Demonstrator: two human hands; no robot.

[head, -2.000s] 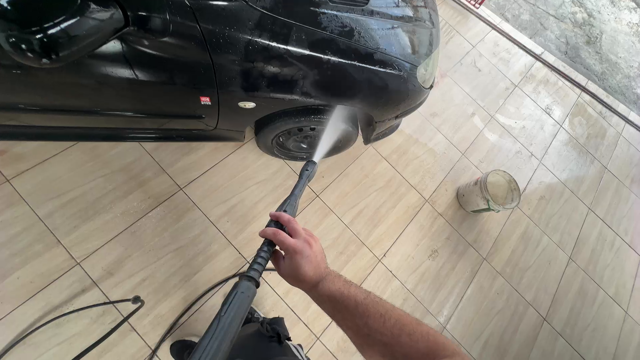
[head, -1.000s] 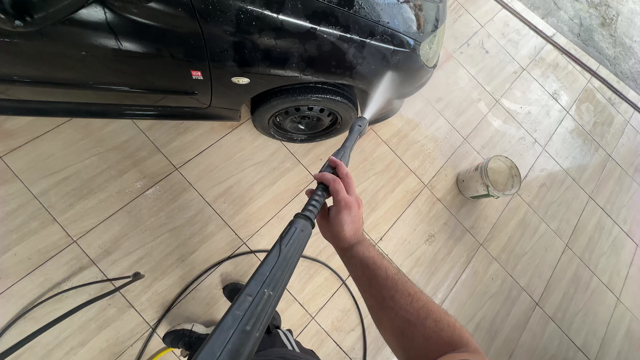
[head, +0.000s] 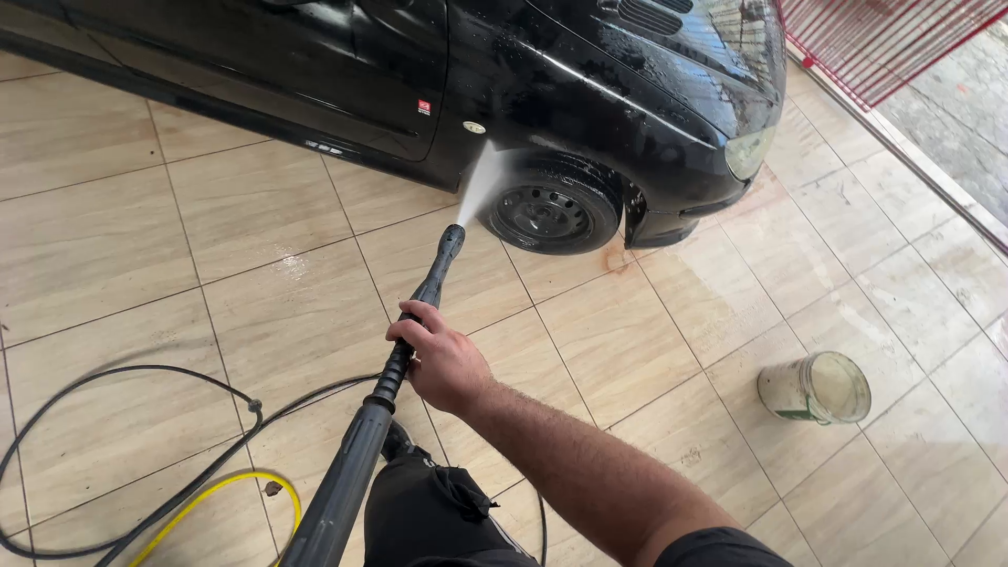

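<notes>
My right hand (head: 445, 358) is closed around the ribbed front part of a black pressure washer lance (head: 339, 480), which runs from the bottom edge up toward a black car (head: 520, 94). White spray (head: 482, 185) leaves the nozzle and hits the rear edge of the front wheel arch, beside the tyre and its black steel wheel (head: 545, 214). The fender and hood carry water drops. The lance's rear end lies beyond the frame, and my left hand is not in view.
A pail with a whitish, worn wall (head: 787, 387) stands on the tiled floor at right. A black hose (head: 181, 368) and a yellow hose (head: 236, 477) loop at lower left, near my leg. A red metal grille (head: 890, 47) is at the upper right.
The spray has moved from the wheel, past the front of the wheel arch, to its rear edge. The lance has swung left with my right hand on it. The view has shifted and tilted.
</notes>
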